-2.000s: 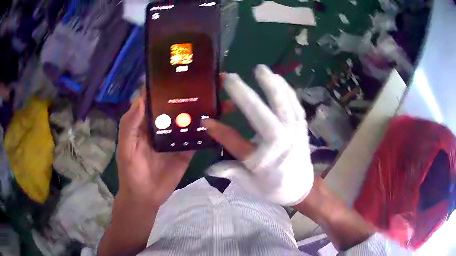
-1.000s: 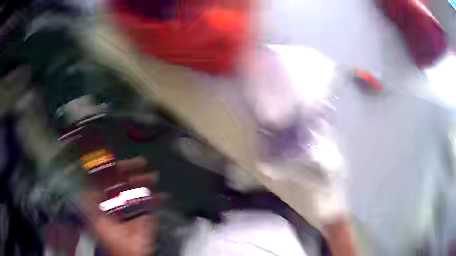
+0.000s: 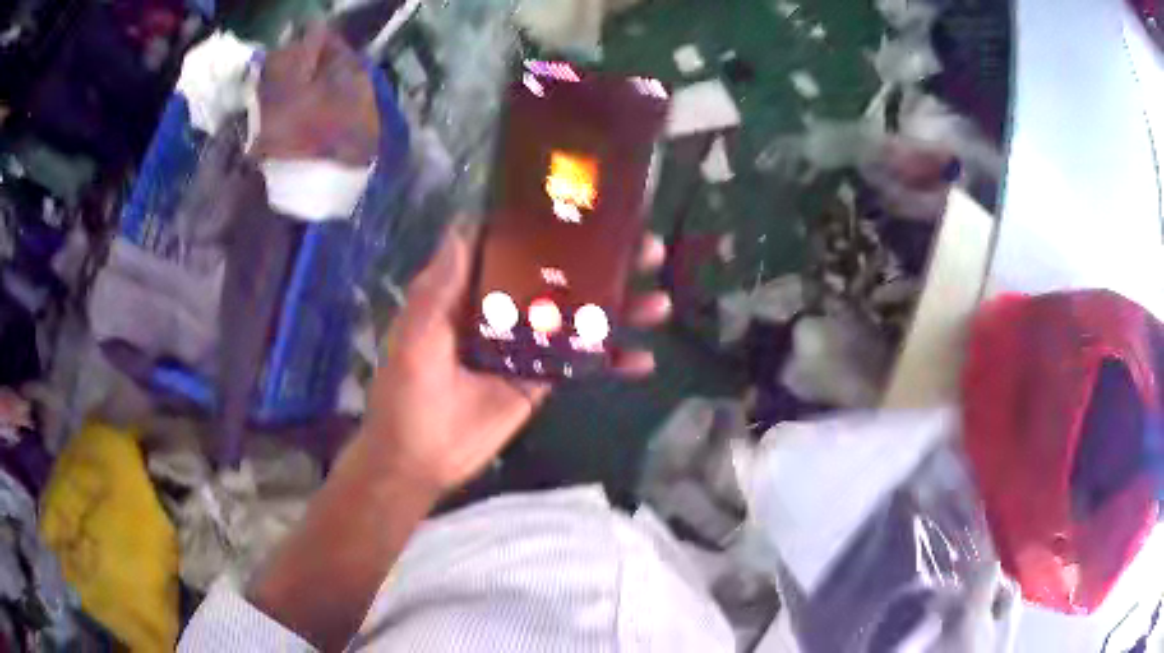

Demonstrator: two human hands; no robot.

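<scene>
My left hand [image 3: 428, 389] is bare and holds a smartphone [image 3: 562, 242] upright near the middle of the view. The thumb lies along the phone's left side and the fingertips show at its right side. The screen is lit dark brown, with an orange square and three round buttons. A shiny clear bag [image 3: 900, 549] with dark violet cloth and a flat white piece [image 3: 830, 478] lies at the lower right, cut off by the bottom edge. My right hand is not in view.
A bulging red plastic bag [image 3: 1021, 472] is beside the clear bag, by the pale curved table [image 3: 1085, 153]. A blue basket [image 3: 306, 332] holding mauve and brown cloth and a yellow sack [image 3: 109, 542] are on the left. White and grey scraps litter the green floor [image 3: 779, 140].
The view has swung back from the table to the phone. My gloved right hand, over the phone two seconds ago, is gone from view. The clear bag now shows at the lower right.
</scene>
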